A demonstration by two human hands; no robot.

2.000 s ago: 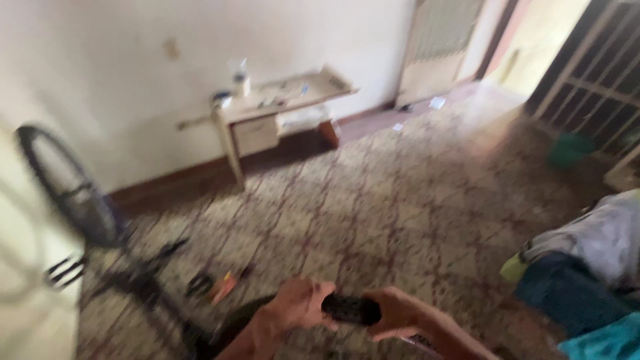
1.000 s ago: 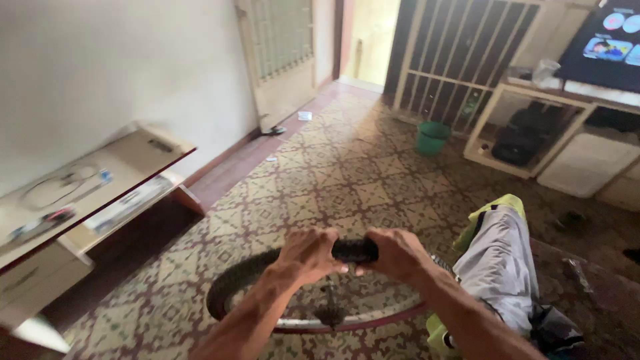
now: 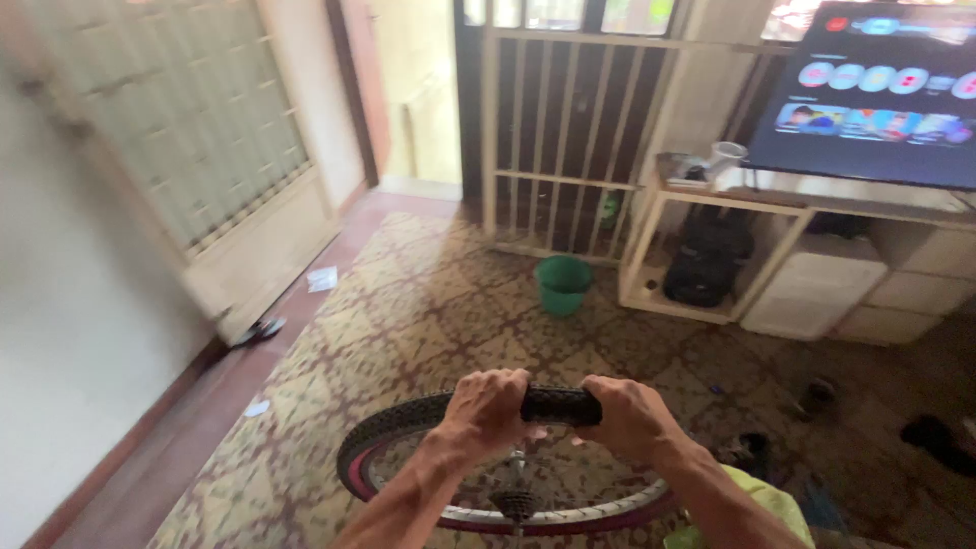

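Observation:
A bicycle wheel (image 3: 396, 415) with a knobby black tire, a reddish band beside its silver rim and a rear sprocket cassette (image 3: 512, 503) at its hub is held over the tiled floor. My left hand (image 3: 488, 408) grips the tire at the wheel's far edge. Around the same stretch of tire, a short way to the right, my right hand (image 3: 629, 415) is closed. Black tread shows between the two hands. My forearms cover parts of the wheel's left and right sides.
A green bucket (image 3: 563, 286) stands before a barred metal gate (image 3: 564, 183). To its right are a shelf unit (image 3: 679, 309) with a black bag and a television (image 3: 869, 99). Yellow-green cloth (image 3: 770, 492) lies near my right forearm. A panelled door leans at the left wall.
The view has swung right, away from the desk and the upturned bicycle seen earlier. Both hands stay on the tire, and the wheel is now plainly in view between them.

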